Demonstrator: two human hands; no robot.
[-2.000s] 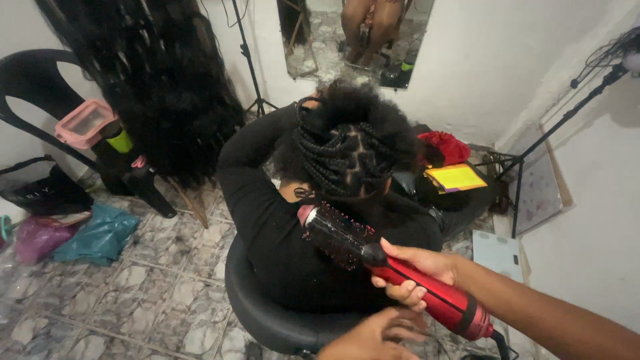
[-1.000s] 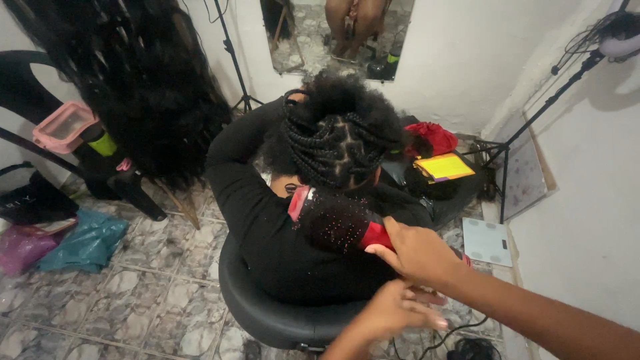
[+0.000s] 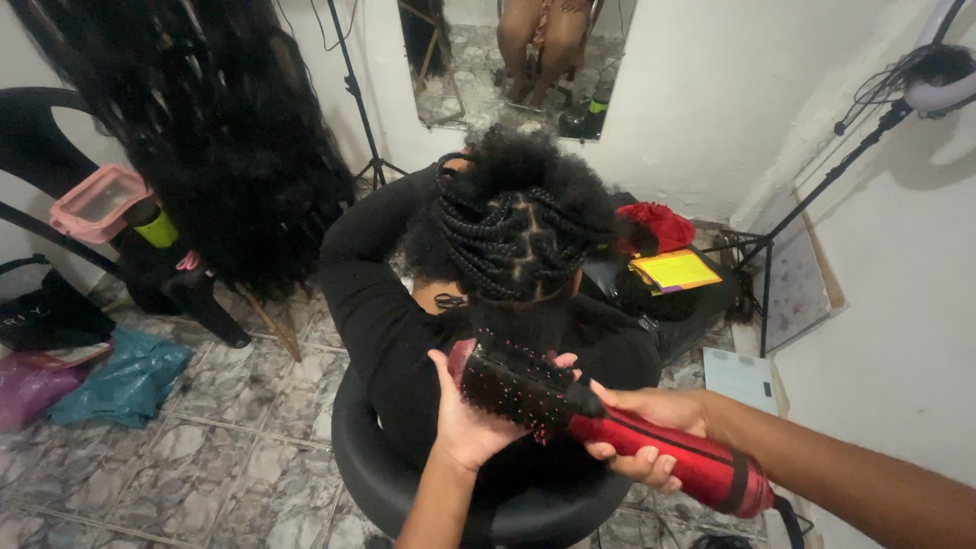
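My right hand (image 3: 656, 435) grips the red handle of a hot-air styling brush (image 3: 526, 389), whose black bristled barrel points left. Spread under and beside the barrel, my left hand (image 3: 476, 423) has its thumb near the pink tip; whether its palm touches the bristles is unclear. Just beyond the brush, a seated person in a black long-sleeved top (image 3: 381, 297) faces away. Their dark hair (image 3: 518, 236) has braids at the back of the head and loose, fluffy hair at the top and left. That person's left arm is raised, its hand mostly hidden by the hair.
A black padded chair (image 3: 366, 473) surrounds the person's back. Long hair extensions (image 3: 229, 152) hang at left beside a black plastic chair (image 3: 46, 145) holding a pink container (image 3: 99, 202). A mirror (image 3: 473, 84) stands ahead. At right are a tripod (image 3: 808, 198), a yellow packet (image 3: 677, 270) and a scale (image 3: 740, 379).
My left hand has moved from below my right hand to the left, beside the brush barrel, with its fingers spread. My right hand keeps hold of the brush.
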